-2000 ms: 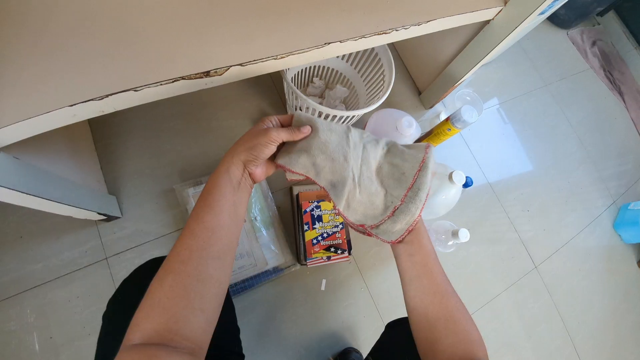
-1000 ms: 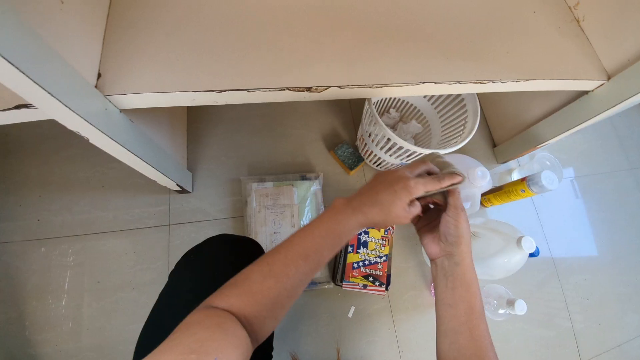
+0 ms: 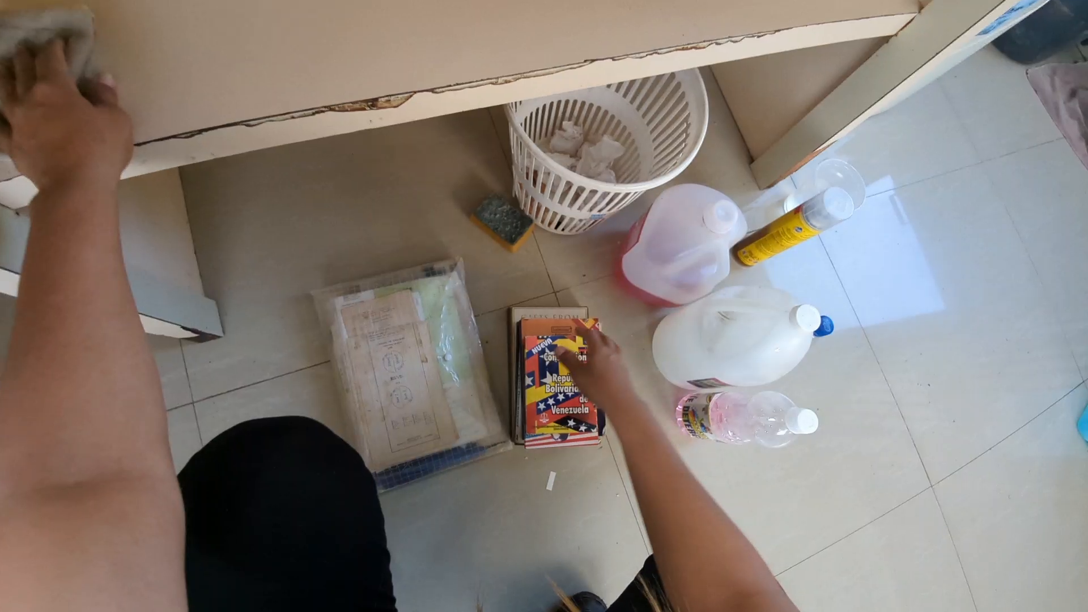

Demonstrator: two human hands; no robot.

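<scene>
My left hand point(image 3: 64, 127) presses a grey cloth point(image 3: 47, 34) onto the shelf board point(image 3: 476, 51) at the upper left; part of the cloth is cut off by the view's edge. My right hand point(image 3: 597, 370) is over the right side of a stack of books point(image 3: 557, 416), its fingers at the colourful top cover; whether it grips a book cannot be told. Left of the stack lies a clear plastic bag point(image 3: 408, 374) with papers inside. A green and yellow sponge point(image 3: 503, 223) rests on the floor above the books.
A white slotted basket point(image 3: 608, 191) holds crumpled paper. To its right and below stand a jug of pink liquid point(image 3: 680, 246), a yellow-labelled can point(image 3: 790, 229), a white jug point(image 3: 731, 336) and a small pink bottle point(image 3: 744, 418). Side panels point(image 3: 858, 102) flank the shelf.
My hands were together around the cloth and are now apart: the left has moved with the cloth to the shelf board, the right down to the books. The view has shifted.
</scene>
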